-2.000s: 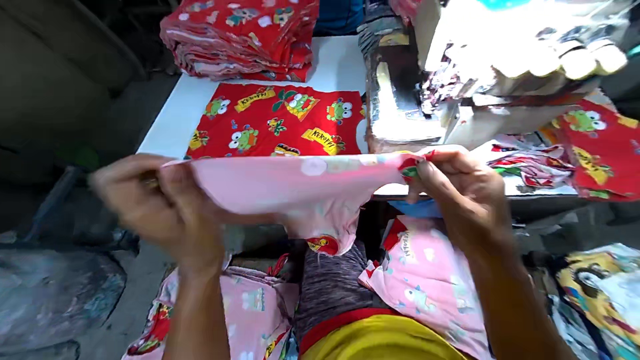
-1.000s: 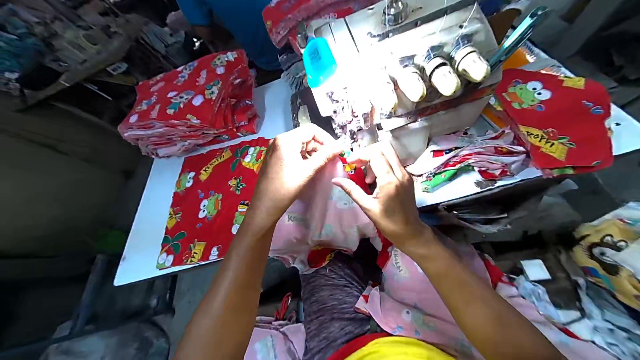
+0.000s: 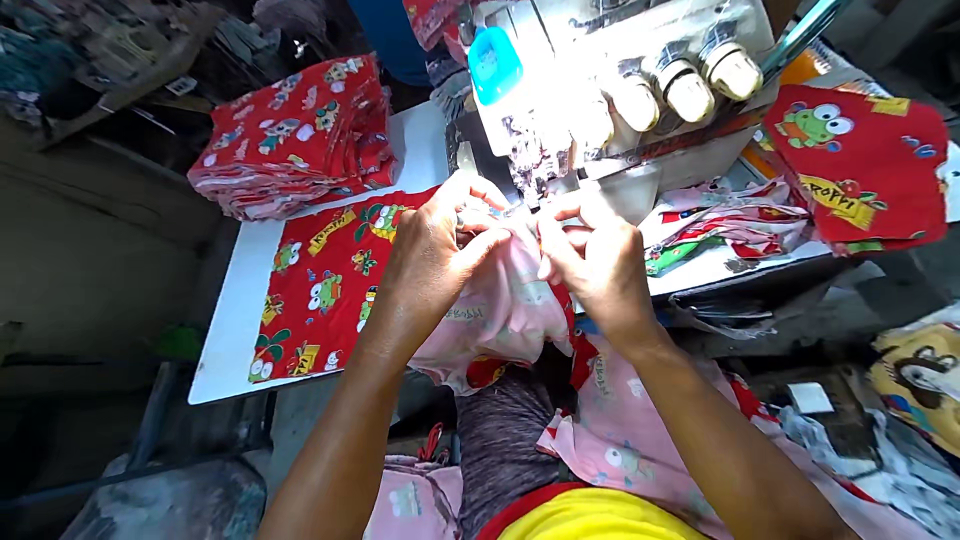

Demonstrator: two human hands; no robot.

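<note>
My left hand (image 3: 442, 247) and my right hand (image 3: 589, 259) pinch the upper edge of a pink printed cloth piece (image 3: 499, 311) between thumbs and fingers, close together. The edge lies just in front of the needle area of a sewing machine (image 3: 536, 169), which is brightly lit; glare hides its detail. The rest of the cloth hangs over the table edge, with some red print at its bottom. Left of my left hand, a red cloth with frog prints (image 3: 322, 285) lies flat on the white table (image 3: 225, 330).
A stack of folded red printed cloth (image 3: 300, 135) stands at the back left. Right of the machine are bunched fabric strips (image 3: 727, 225) and red printed pieces (image 3: 862, 165). More pink cloth (image 3: 630, 442) lies on and beside my lap. A yellow printed cloth (image 3: 922, 382) is at far right.
Two seconds ago both hands held the pink cloth stretched wide in front of the table. They have come together at the machine, cloth still held. The view has shifted.
</note>
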